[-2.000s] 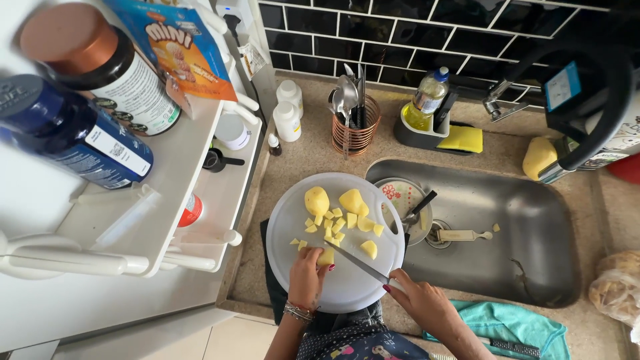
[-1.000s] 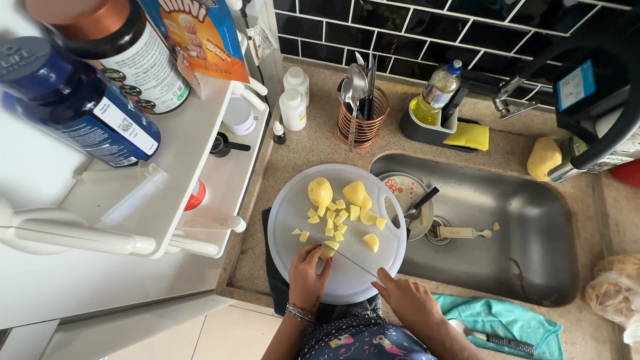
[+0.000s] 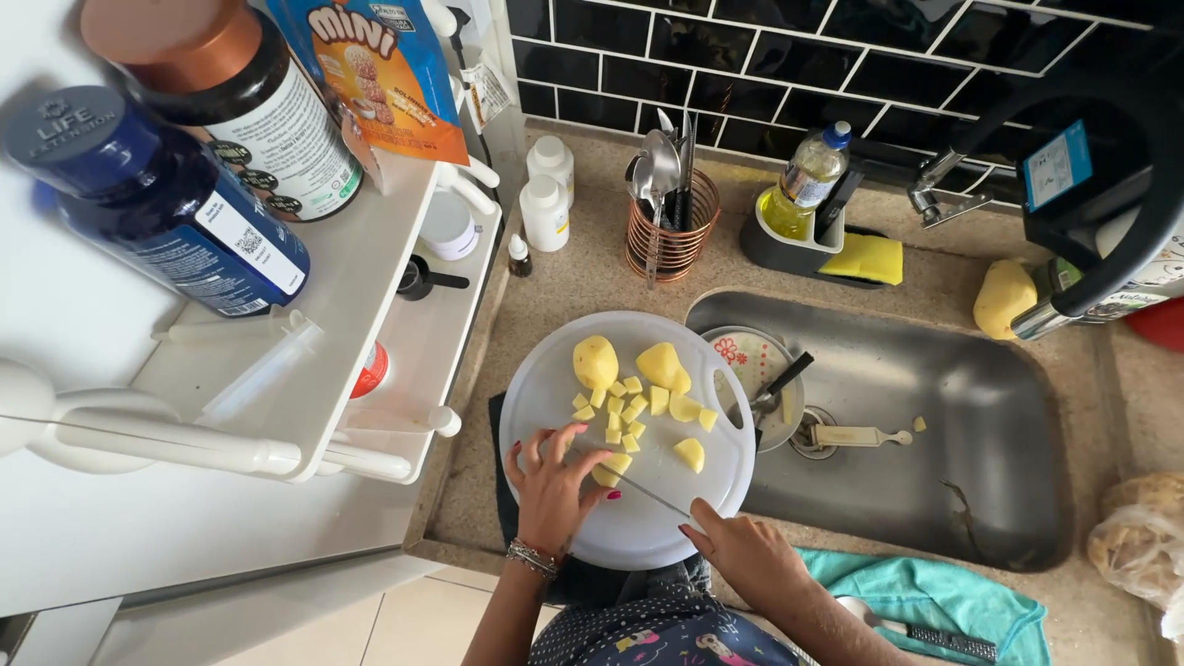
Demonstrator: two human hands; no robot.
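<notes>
A round white cutting board [image 3: 638, 518] lies on the counter at the sink's left edge. My right hand [image 3: 745, 553] grips a kitchen knife [image 3: 655, 497], its blade at a potato piece [image 3: 611, 469] near the board's middle. Fingers and thumb of my left hand [image 3: 555, 481] hold that piece. Beyond the blade lie several potato cubes [image 3: 633, 411], a peeled whole potato [image 3: 595, 362] and a larger cut potato [image 3: 659, 364]. One more cut piece [image 3: 689, 454] sits apart, to the right.
Right of the board is a steel sink [image 3: 925, 499] holding a bowl [image 3: 754, 370] and a peeler [image 3: 856, 436]. Behind stand a copper wire cutlery holder [image 3: 673, 242] and a soap bottle [image 3: 811, 180]. A white shelf [image 3: 347, 305] juts in at left; a turquoise cloth [image 3: 971, 592] lies front right.
The knife blade and my right hand have shifted slightly between frames, while my left hand stays around the potato piece. The view has moved a little.
</notes>
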